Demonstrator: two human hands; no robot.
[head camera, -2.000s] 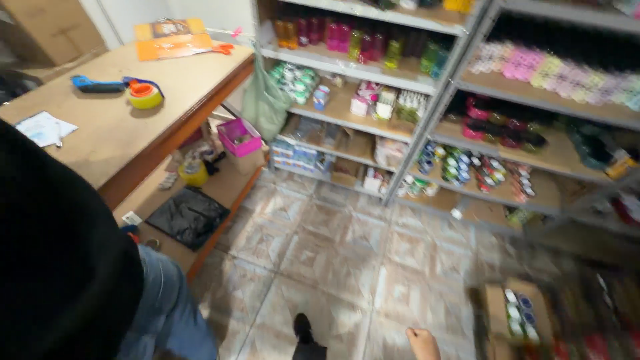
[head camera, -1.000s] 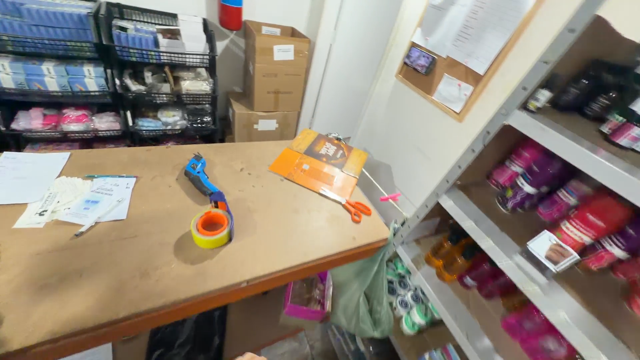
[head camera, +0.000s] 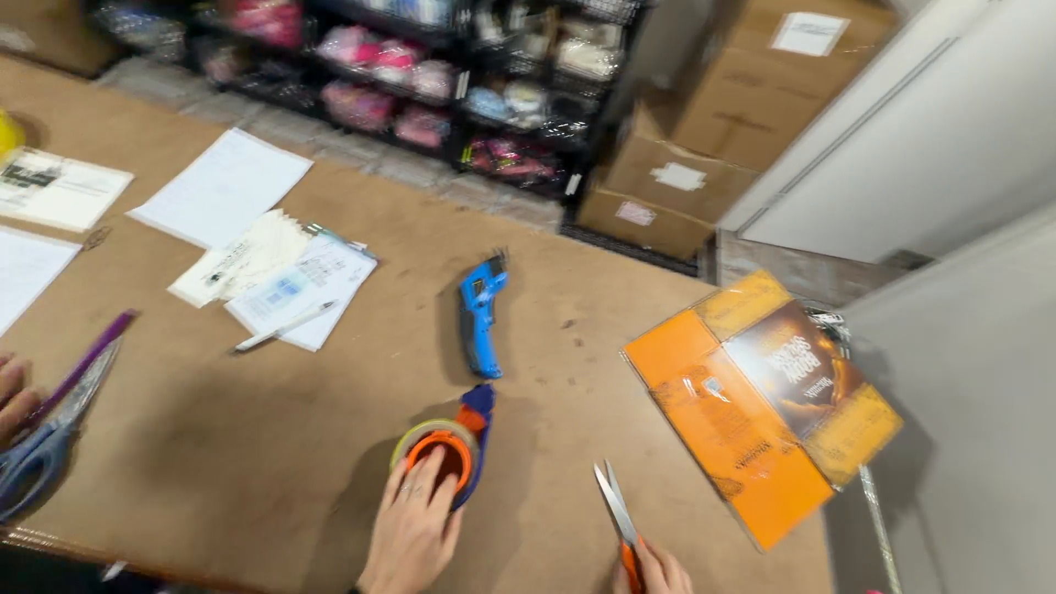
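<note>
My left hand (head camera: 417, 524) reaches onto a tape dispenser (head camera: 445, 450) holding a roll of yellowish tape; its fingertips are at the orange hub, and whether they grip it is unclear. My right hand (head camera: 656, 569), at the bottom edge, holds the orange handle of a pair of scissors (head camera: 619, 507), whose blades point away and stand slightly apart. Beyond the dispenser lies a blue and black handheld cutter (head camera: 481, 318). To the right rests a flattened orange cardboard box (head camera: 742, 412).
Another person's hand (head camera: 12, 396) is at the left edge beside grey-blue scissors (head camera: 49, 454) and a purple stick-like item (head camera: 82, 367). Papers (head camera: 227, 186) and a pen (head camera: 285, 327) lie on the table (head camera: 247, 429). Cardboard boxes (head camera: 660, 186) and black crates (head camera: 396, 74) stand behind.
The view has swung from the shelves to over the table. My left hand is now at the tape dispenser. The orange-handled scissors, earlier lying by the orange box, are now in my right hand.
</note>
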